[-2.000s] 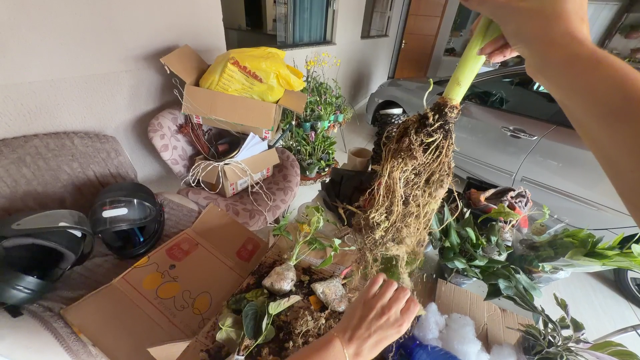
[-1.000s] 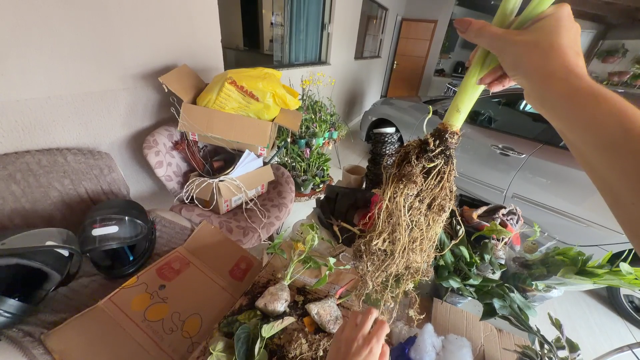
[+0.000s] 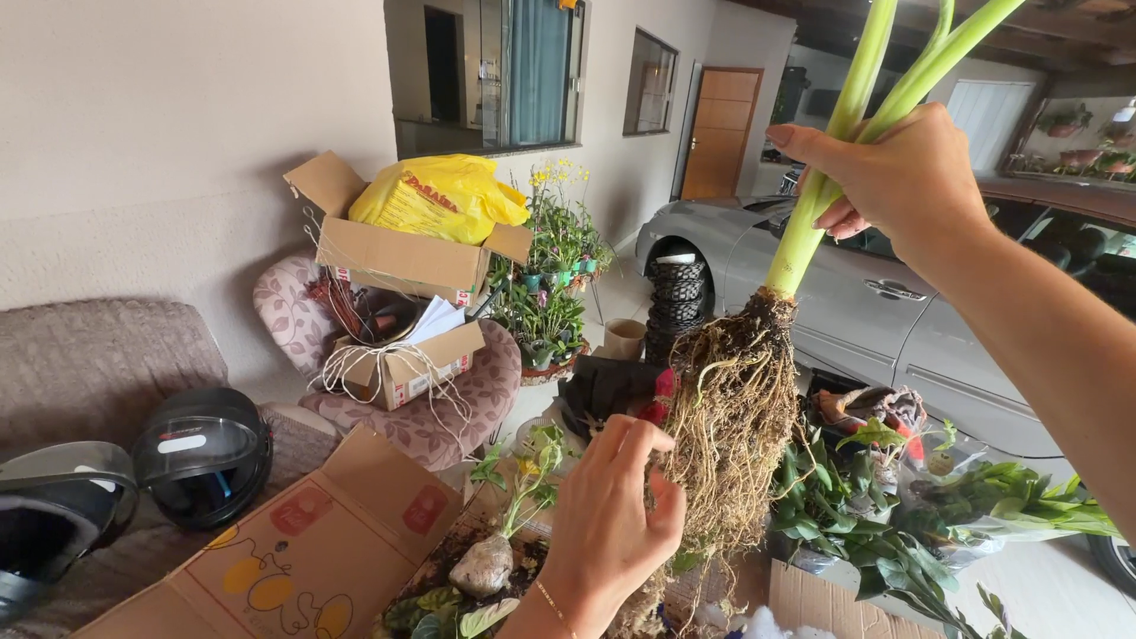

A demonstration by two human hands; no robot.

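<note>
A plant's thick green stems (image 3: pixel 803 226) are gripped by my right hand (image 3: pixel 887 177), which lifts the plant at the upper right. Beneath it hangs a long, tangled mass of pale brown roots (image 3: pixel 737 426), darker with soil near the stem base. My left hand (image 3: pixel 612 515) is raised just left of the roots, fingers curled; whether its fingertips touch or pinch any root strands I cannot tell. Lower left of that wrist, a small leafy plant with a swollen pale base (image 3: pixel 484 565) stands among soil and leaves.
An opened cardboard box (image 3: pixel 293 550) lies at lower left beside two black helmets (image 3: pixel 202 457). A patterned chair (image 3: pixel 497 382) holds boxes and a yellow bag (image 3: pixel 439 200). Leafy plants (image 3: pixel 834 506) stand at lower right, white fluffy material (image 3: pixel 768 626) at the bottom, a grey car (image 3: pixel 852 302) behind.
My left hand has risen from low beneath the roots to beside their left edge. My right hand still holds the stems up. The view has tilted upward somewhat.
</note>
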